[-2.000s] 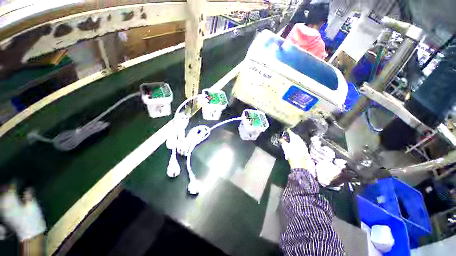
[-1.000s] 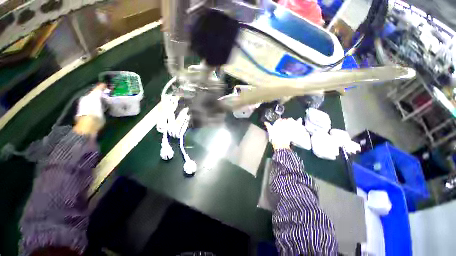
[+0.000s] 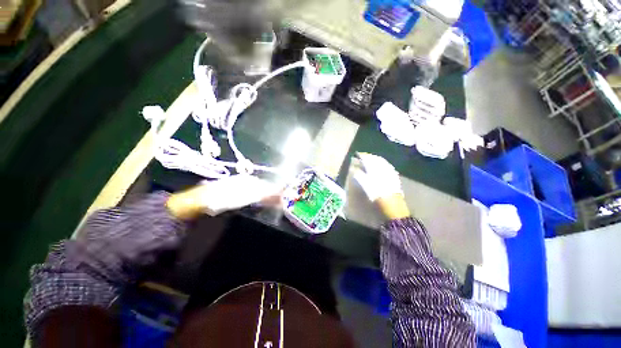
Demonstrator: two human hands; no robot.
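A white socket housing [image 3: 314, 202] with its open end up shows a green circuit board and thin red and dark leads. My left hand [image 3: 238, 193], in a white glove, holds it from its left side near the bench's front edge. My right hand [image 3: 374, 176], also gloved, is to the right of the housing, apart from it, its fingers bent. Whether it pinches something small cannot be seen. The housing's white power cord [image 3: 184, 158] lies coiled to the left, with its plug [image 3: 153, 113] over the pale conveyor edge.
Another open housing [image 3: 323, 75] stands at the back. White end covers [image 3: 430, 122] are piled at the right. A dark metal fixture [image 3: 361, 91] is behind the grey pad [image 3: 333, 144]. Blue bins [image 3: 531, 272] stand at the right. A blurred grey arm crosses the upper left.
My left hand has brought the housing with its cord from the conveyor to the bench front. My right hand has moved away from the fixture toward the housing. The support arm has shifted to the upper left.
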